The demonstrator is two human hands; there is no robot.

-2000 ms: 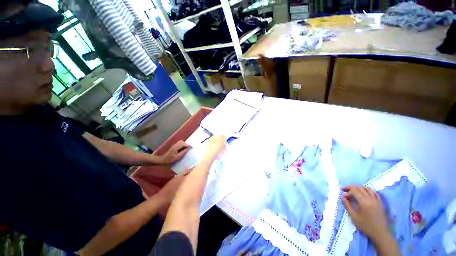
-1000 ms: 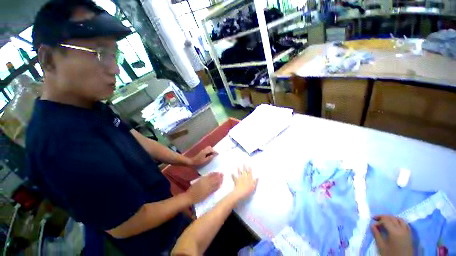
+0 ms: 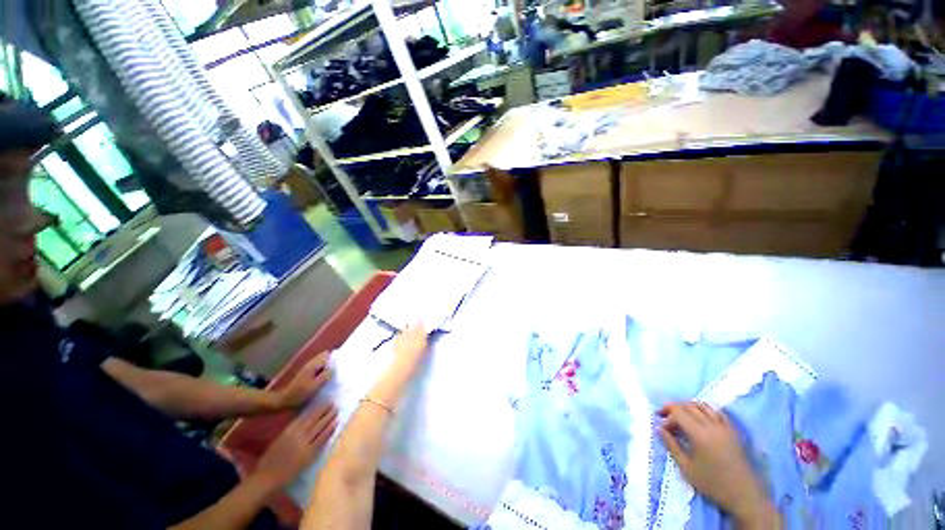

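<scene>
A light blue floral dress (image 3: 565, 435) with white lace edging lies spread on the white table. My right hand (image 3: 710, 455) rests on the dress beside the front lace, fingers loosely bent and not gripping. My left hand (image 3: 410, 344), with a thin band at the wrist, reaches to the near edge of a stack of white paperwork (image 3: 435, 277) at the table's left end. Its fingertips are blurred against the pages, so I cannot tell if they grip. White paper also lies beside my left forearm, hard to tell from the table.
A person in dark clothing (image 3: 93, 435) stands at the left, both hands at the table's end. A tape strip (image 3: 435, 487) runs along the near edge. A reddish bin (image 3: 358, 311) is beside the table. Cartons (image 3: 746, 202), a shelf rack (image 3: 414, 93) and another table stand behind.
The view has swung right. My left hand has moved from lying flat on a loose sheet to the stack's near edge. My right hand stays on the dress.
</scene>
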